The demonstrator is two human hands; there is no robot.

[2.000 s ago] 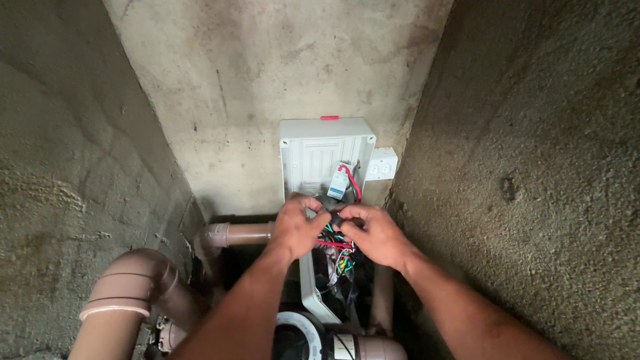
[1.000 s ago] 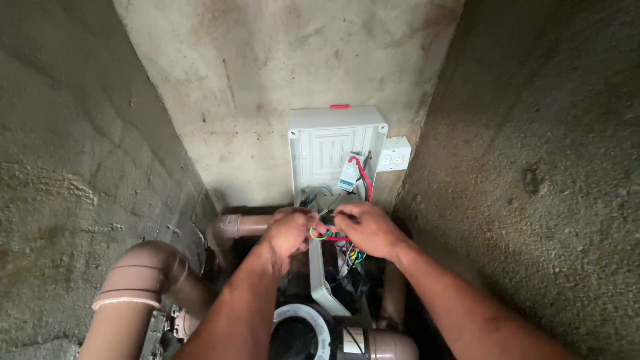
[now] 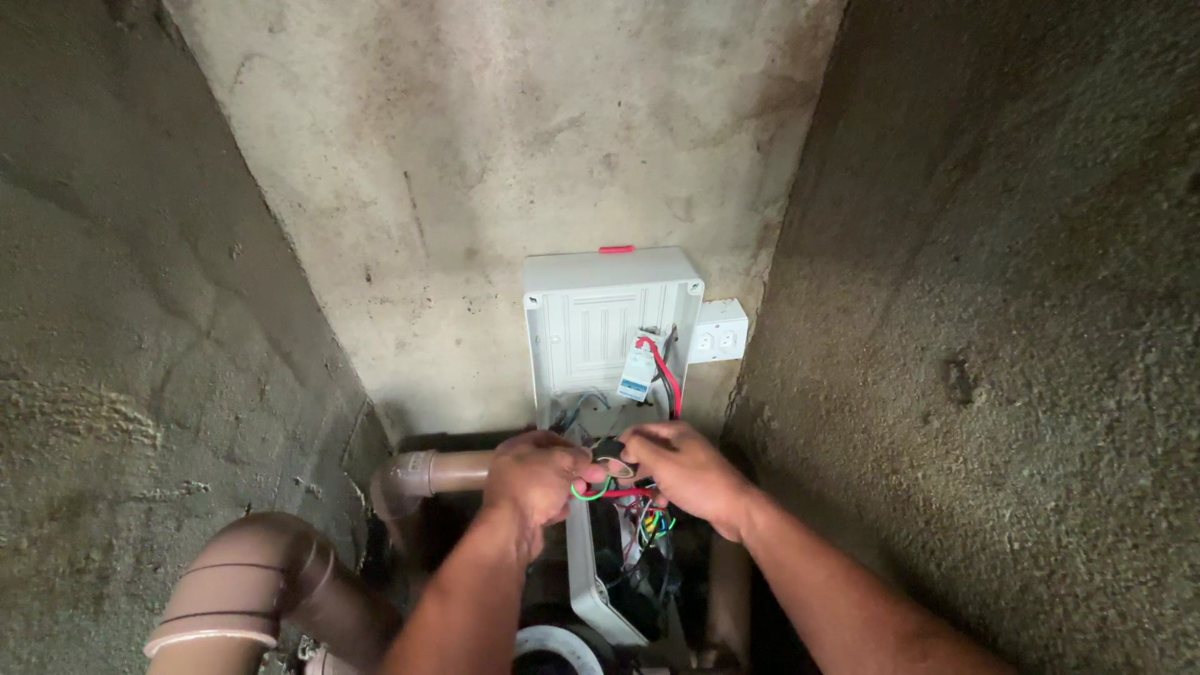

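My left hand (image 3: pixel 541 476) pinches wires, with a green wire (image 3: pixel 592 493) looping below its fingertips. My right hand (image 3: pixel 689 473) has its fingers closed on a roll of black electrical tape (image 3: pixel 614 456), between the two hands. A thick red wire (image 3: pixel 623 492) runs under the tape. Behind the hands an open grey plastic electrical enclosure (image 3: pixel 609 272) stands against the wall, holding a white circuit breaker (image 3: pixel 637 371) with red and black wires. Below, a tangle of coloured wires (image 3: pixel 656 523) sits in the box's lower part (image 3: pixel 583 562).
A white double socket outlet (image 3: pixel 720 333) is on the wall to the right of the enclosure. Brown plastic pipes (image 3: pixel 248 572) bend at lower left, and another pipe (image 3: pixel 459 472) runs behind my left hand. Rough concrete walls (image 3: pixel 984 328) stand close on both sides.
Both hands stay together in front of the enclosure while their fingers have shifted. The tape roll's ring shape now shows between them, and the green wire loops under my left fingertips.
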